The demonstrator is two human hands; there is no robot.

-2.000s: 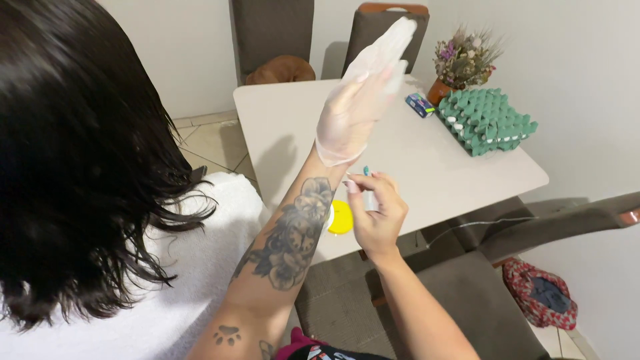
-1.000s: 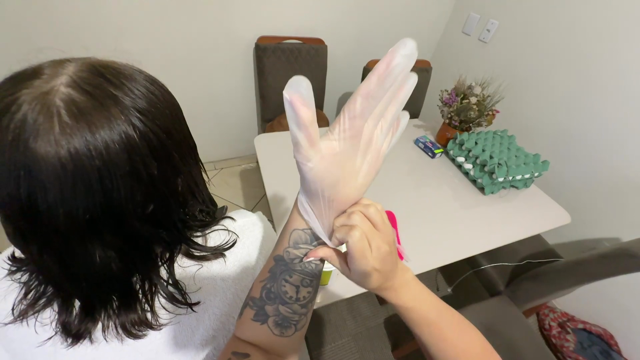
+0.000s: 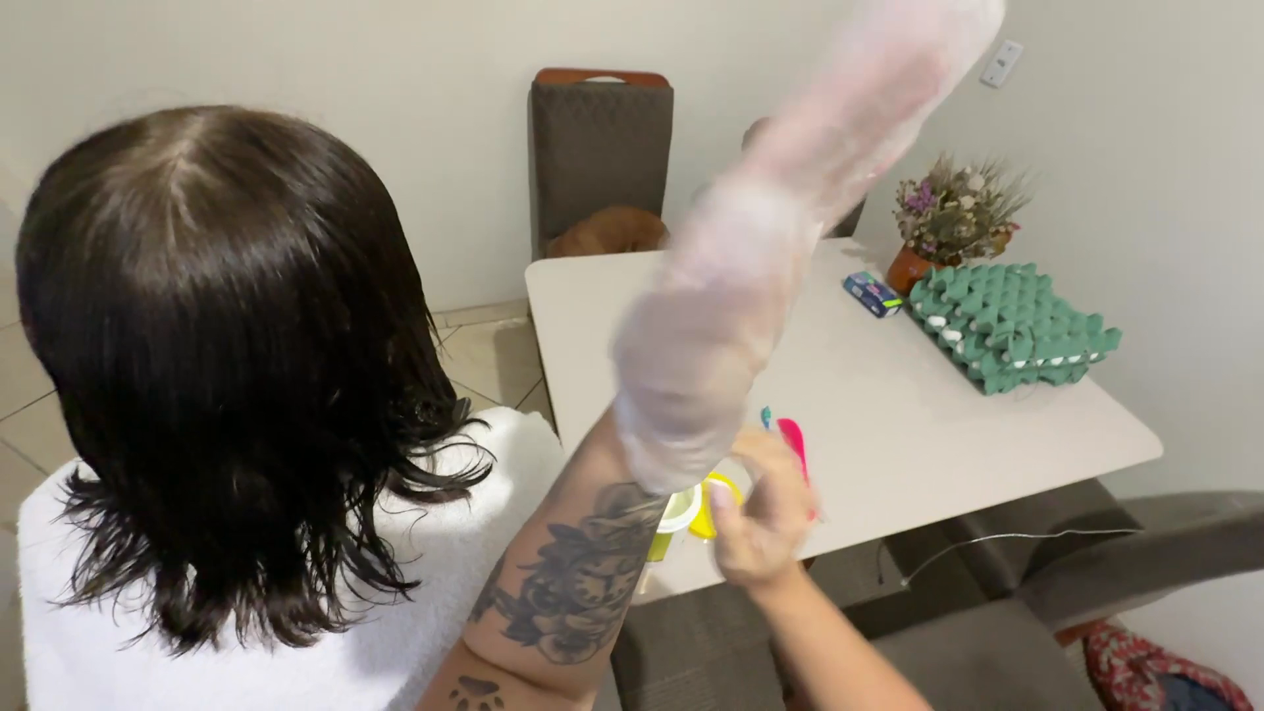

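Note:
My left hand [image 3: 760,267], in a translucent white disposable glove, is raised over the table and blurred; its fingers cannot be made out singly. Beside the glove's cuff is my right hand [image 3: 765,509], bare, with curled fingers and nothing visible in it. Behind the two hands, an open white tub [image 3: 681,509] with pale contents stands near a yellow lid [image 3: 713,506] and a pink-handled tool [image 3: 793,444], partly hidden. To the left, a person with dark, damp-looking hair [image 3: 227,346] has a white towel [image 3: 247,632] over the shoulders.
The white table [image 3: 938,425] bears a small blue box [image 3: 873,294], a pot of dried flowers [image 3: 953,217] and green egg cartons [image 3: 1007,326]. One upholstered chair [image 3: 602,148] stands behind it, another [image 3: 987,652] at the near right, with a thin cable [image 3: 1027,536] close by.
My right hand has come away from the glove's cuff, which it was pinching a second ago. The gloved left hand, spread then, is now blurred with its fingers no longer distinct.

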